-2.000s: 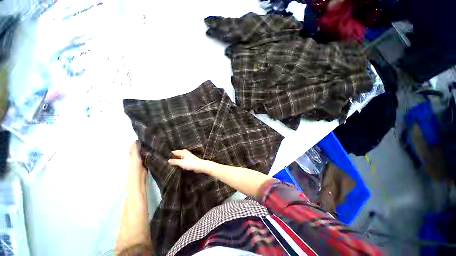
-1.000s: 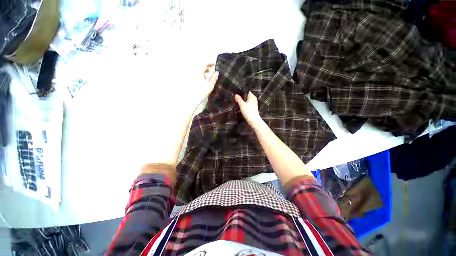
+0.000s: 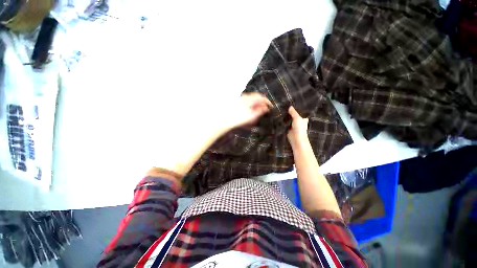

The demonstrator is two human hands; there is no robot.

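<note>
A dark brown plaid garment (image 3: pixel 314 131) lies partly folded on the white tabletop in front of me, its lower edge near my apron. My left hand (image 3: pixel 256 108) is on the garment's left part, with fingers curled at the cloth; whether they pinch it is blurred. My right hand (image 3: pixel 298 125) is just right of it, thumb up, gripping a fold of the cloth near the middle. The fingers of my right hand are partly hidden by the cloth.
A large rumpled pile of the same plaid (image 3: pixel 397 68) lies at right. Printed poly bags (image 3: pixel 31 131) lie at the left table edge, with a black bar (image 3: pixel 44 42) and a tan item (image 3: pixel 29 17) above. A blue bin (image 3: pixel 387 201) stands below the table at right.
The garment's left part is folded inward to the right, making it narrower. Both hands have moved right and slightly down in view, and are closer together.
</note>
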